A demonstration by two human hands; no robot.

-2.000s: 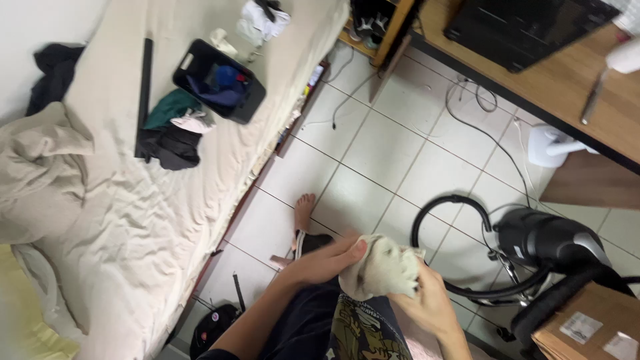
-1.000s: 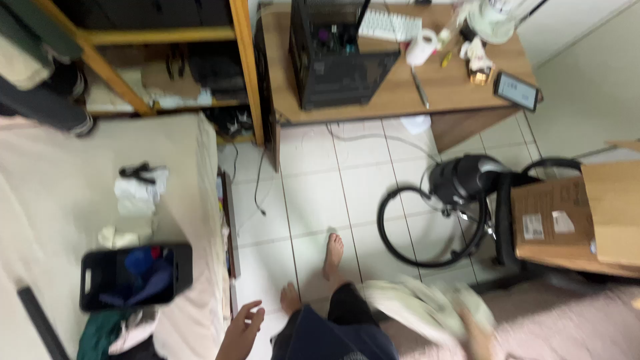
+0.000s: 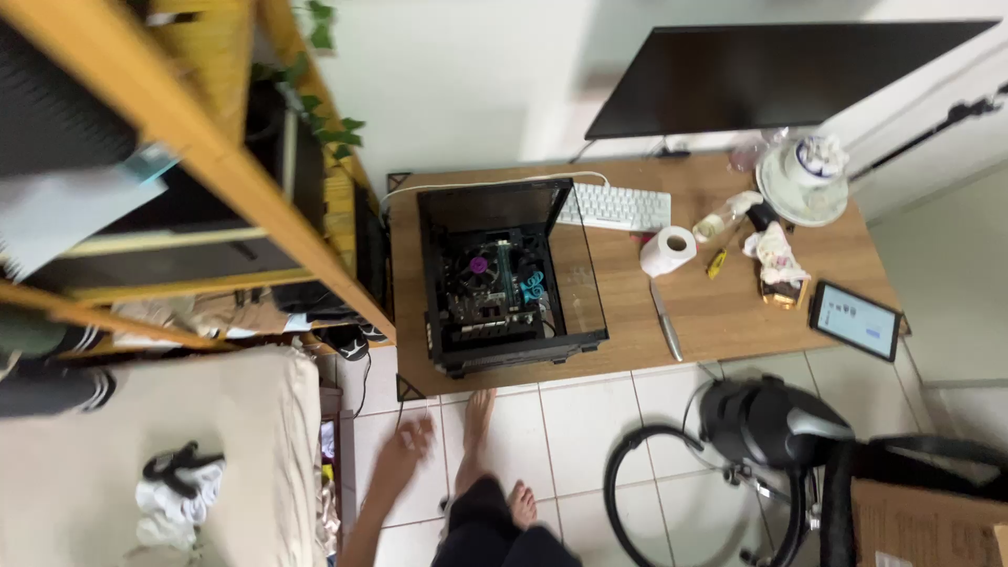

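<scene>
My left hand point(image 3: 409, 449) is raised over the floor tiles, in front of the desk's left end. It is blurred, its fingers look apart, and nothing shows in it. My right hand is out of the frame. On the wooden desk point(image 3: 622, 346) a black computer case point(image 3: 512, 346) stands with its inside parts exposed. Right of the case are a white keyboard point(image 3: 626, 206), a white paper roll point(image 3: 665, 252), a knife with a metal handle point(image 3: 666, 323), a spray bottle point(image 3: 713, 226) and a tablet point(image 3: 854, 319).
A black vacuum cleaner point(image 3: 760, 421) with its hose lies on the floor at the right, beside a cardboard box point(image 3: 917, 520). The bed point(image 3: 260, 441), with white and black cloth items point(image 3: 185, 488), fills the lower left. Wooden shelving point(image 3: 236, 173) rises above it. A monitor point(image 3: 756, 79) is behind the desk.
The light cloth, held in both hands two seconds ago and near my right hand one second ago, is out of view, as is my right hand. The view has swung toward the desk.
</scene>
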